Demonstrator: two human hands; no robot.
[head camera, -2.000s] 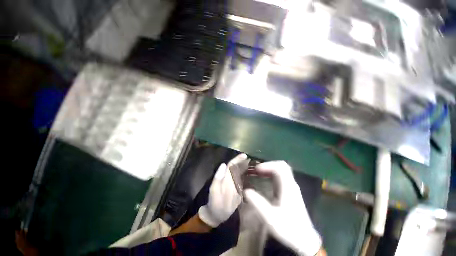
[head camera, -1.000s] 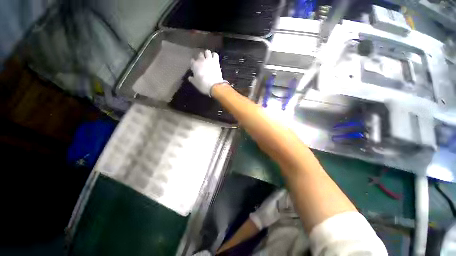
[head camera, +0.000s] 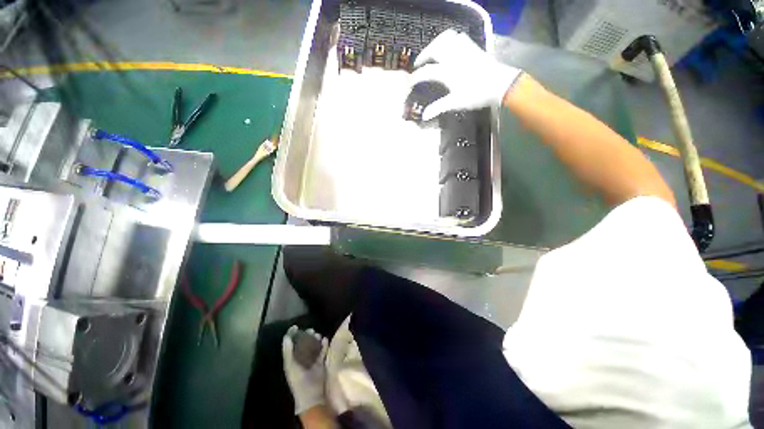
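My right hand (head camera: 459, 77), in a white glove, reaches over the silver-rimmed tray (head camera: 286, 159) and grips a dark housing (head camera: 415, 109) with copper-coloured insides. The housing is over the white lining, and my fingers cover part of it. Dark housings (head camera: 379, 55) with orange-copper parts stand in rows at the tray's far end. Plain dark parts (head camera: 458, 176) line its right side. My left hand (head camera: 303, 373), gloved, is low at the bottom over the lap, with a grey part (head camera: 308, 345) in its fingers; its details are too small to tell.
The metal machine (head camera: 109, 335) with blue hoses (head camera: 126, 180) stands at the left. Red-handled pliers (head camera: 209, 303), black-handled pliers (head camera: 186, 119) and a brush (head camera: 251, 164) lie on the green mat. A white bar (head camera: 261, 234) crosses the bench edge below the tray. A pale curved pipe (head camera: 677, 126) is at the right.
The view has swung right, from the black parts tray to the silver-rimmed tray. My right hand has left the black parts tray and now grips a housing at this one. My left hand stays low.
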